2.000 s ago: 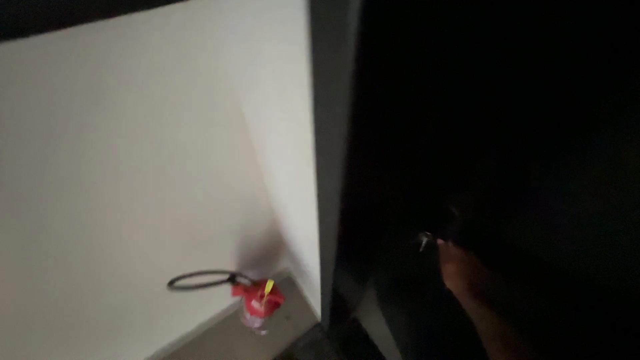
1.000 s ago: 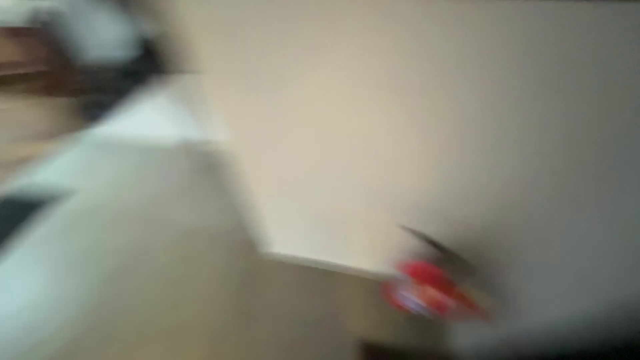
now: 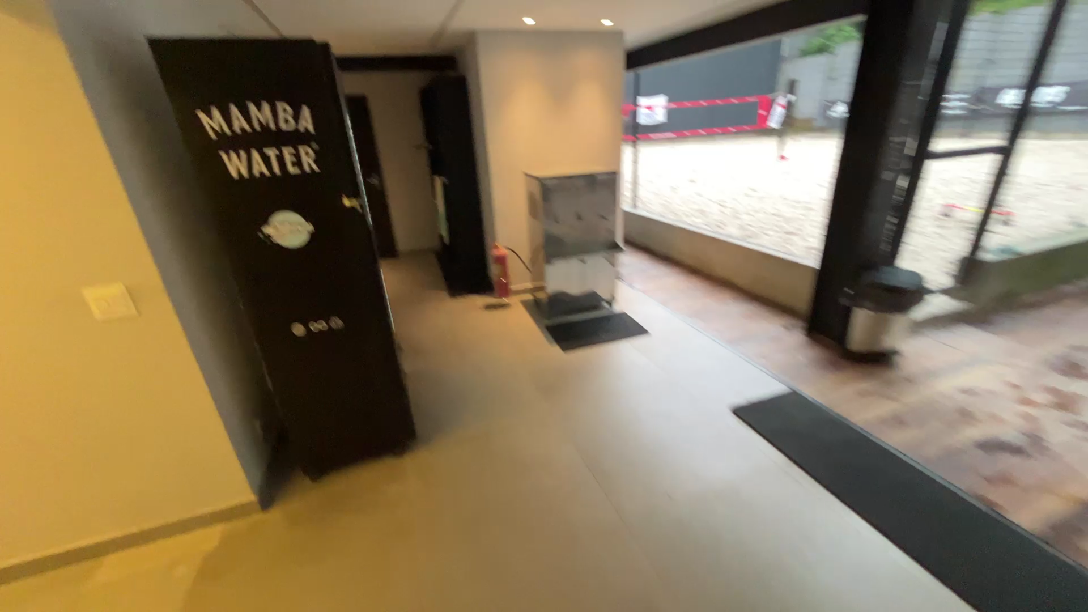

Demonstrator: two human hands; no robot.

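Observation:
Neither my left hand nor my right hand is in view. A tall black cabinet (image 3: 314, 374) with white writing and a round emblem on its side stands at the left, near the wall. A small yellowish thing (image 3: 351, 202) is at its upper right edge, too blurred to name. Farther back, a red fire extinguisher (image 3: 501, 272) with a black hose stands on the floor beside a stainless steel water dispenser (image 3: 578, 212).
A black mat (image 3: 599, 330) lies before the dispenser, and a long dark mat (image 3: 892, 501) runs along the floor's right edge. A trash bin (image 3: 877, 314) stands by a black pillar (image 3: 867, 153). Beyond are a sand court and a red-edged net (image 3: 705, 119).
The view has swung widely, from a dark surface and a wall corner to a lit passage. A hand near small metal keys, seen two seconds ago, is out of view now.

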